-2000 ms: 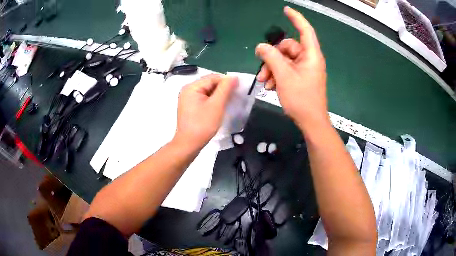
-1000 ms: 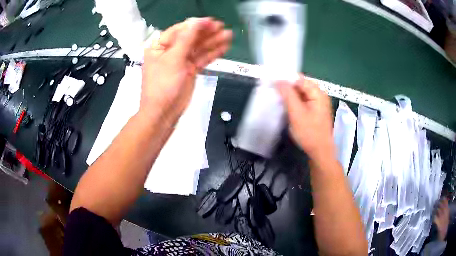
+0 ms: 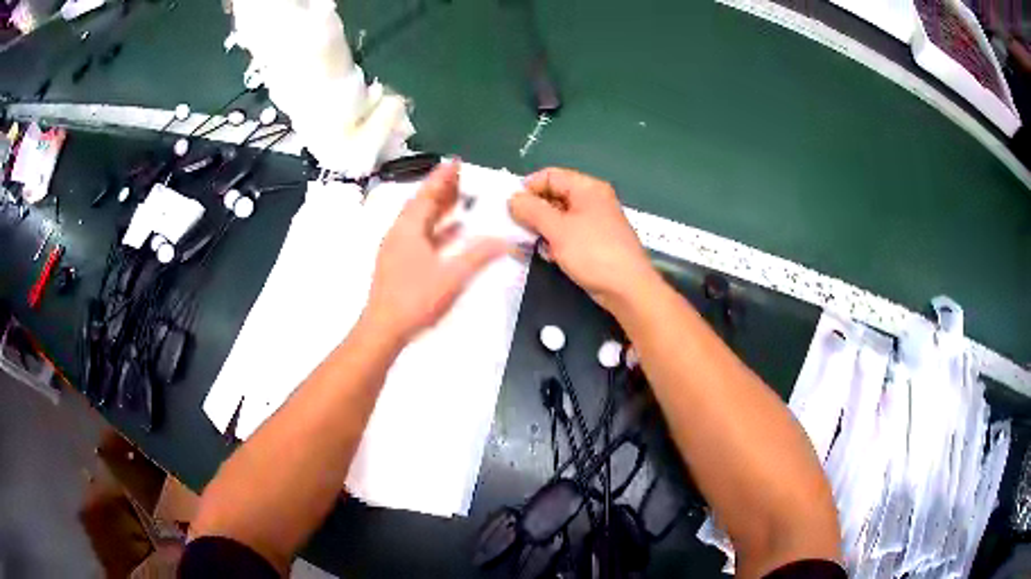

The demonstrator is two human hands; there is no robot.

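Observation:
A stack of empty white packing sleeves (image 3: 435, 418) lies fanned on the dark bench in front of me. My left hand (image 3: 430, 260) is over its upper part, slightly blurred, fingers apart and holding nothing visible. My right hand (image 3: 582, 232) is at the stack's upper right corner, thumb and forefinger closed on a sleeve edge; its other fingers are curled and partly hidden. Black stemmed products (image 3: 554, 509) with white round ends lie in a tangle at centre front. Packed sleeves (image 3: 904, 441) overlap in a fan at the right.
A larger pile of black products (image 3: 136, 339) lies at the left, with a small white piece (image 3: 164, 215) on it. A cream crumpled wrap (image 3: 322, 91) stands behind the stack. A green conveyor belt (image 3: 678, 124) with a pale edge strip (image 3: 746, 258) runs behind the bench.
The filled sleeve that my right hand held is no longer in it. That hand has moved left to the stack's corner. My left hand has lowered over the stack, its fingers spread.

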